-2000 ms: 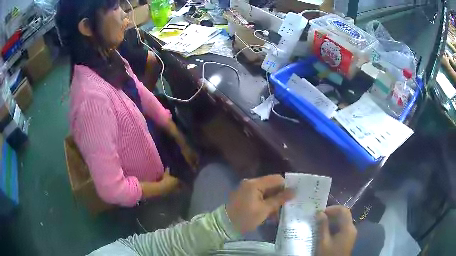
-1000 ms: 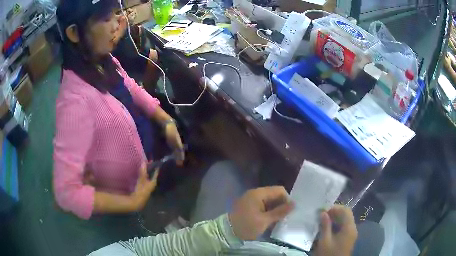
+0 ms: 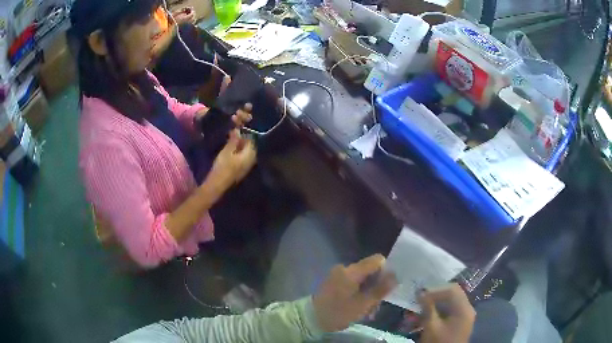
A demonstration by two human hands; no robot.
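A white instruction sheet (image 3: 424, 262), partly folded and slightly blurred, is held above my lap. My left hand (image 3: 352, 291) pinches its left edge between thumb and fingers. My right hand (image 3: 448, 313) pinches its lower right part. The fingers hide parts of the sheet's edges. The side facing me looks mostly blank, with faint print near the bottom.
A blue plastic tray (image 3: 449, 175) on the dark bench (image 3: 349, 164) bears loose printed sheets (image 3: 513, 175) and a tissue pack (image 3: 463, 72). A power strip (image 3: 397, 53) and a looping white cable (image 3: 285, 107) lie beside it. A person in pink (image 3: 137, 174) sits at left.
The sheet has turned from a long narrow strip to a shorter, wider, tilted piece. The neighbour's hands have risen and come together. The view has shifted slightly.
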